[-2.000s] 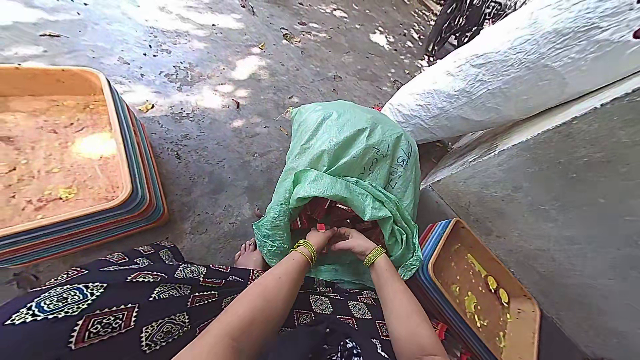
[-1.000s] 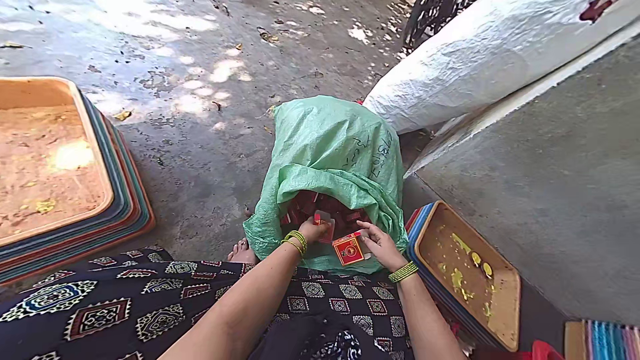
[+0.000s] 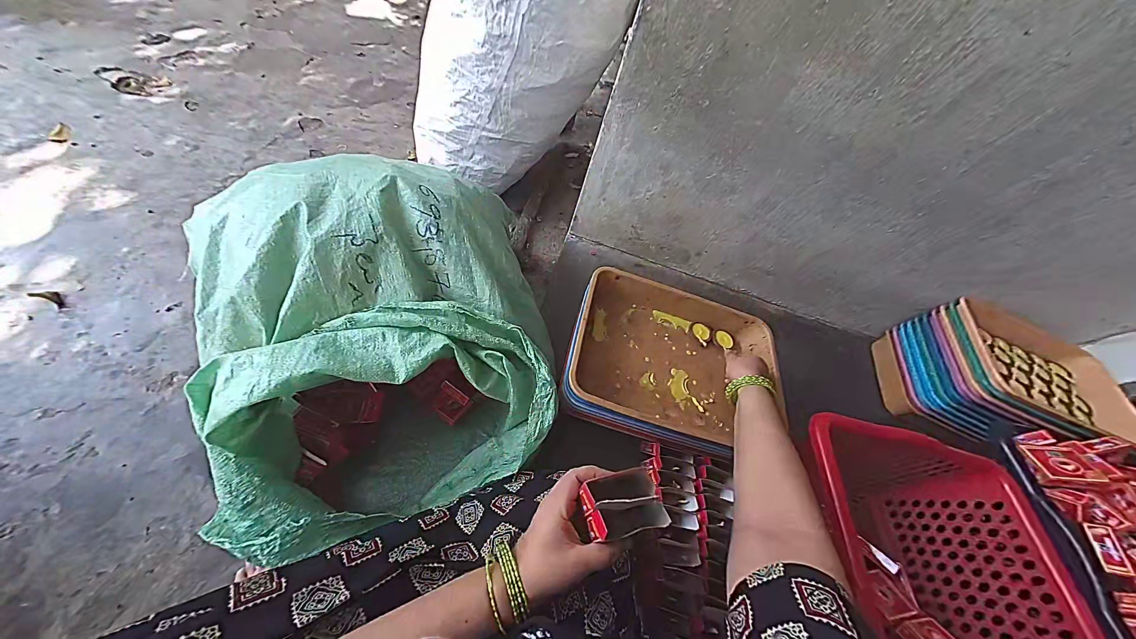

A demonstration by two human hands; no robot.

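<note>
My left hand, with yellow-green bangles, grips small red cardboard boxes whose open ends face up, over my patterned lap. My right hand reaches into an orange-brown plastic tray, its fingers by a small round yellow-topped piece; whether they hold anything is hidden. Another such piece lies just left of it, among yellow smears. At left, a green woven sack lies with its mouth open and red boxes inside. Rows of red boxes stand below the tray.
A red perforated plastic basket holding red boxes is right of my right forearm. Behind it stand stacked trays, the top one with many round pieces. More red boxes lie at far right. A white sack leans beside a grey wall.
My hands have left the sack's mouth, where both were before. The left now holds boxes over my lap, and the right has moved into the tray. The view has swung right.
</note>
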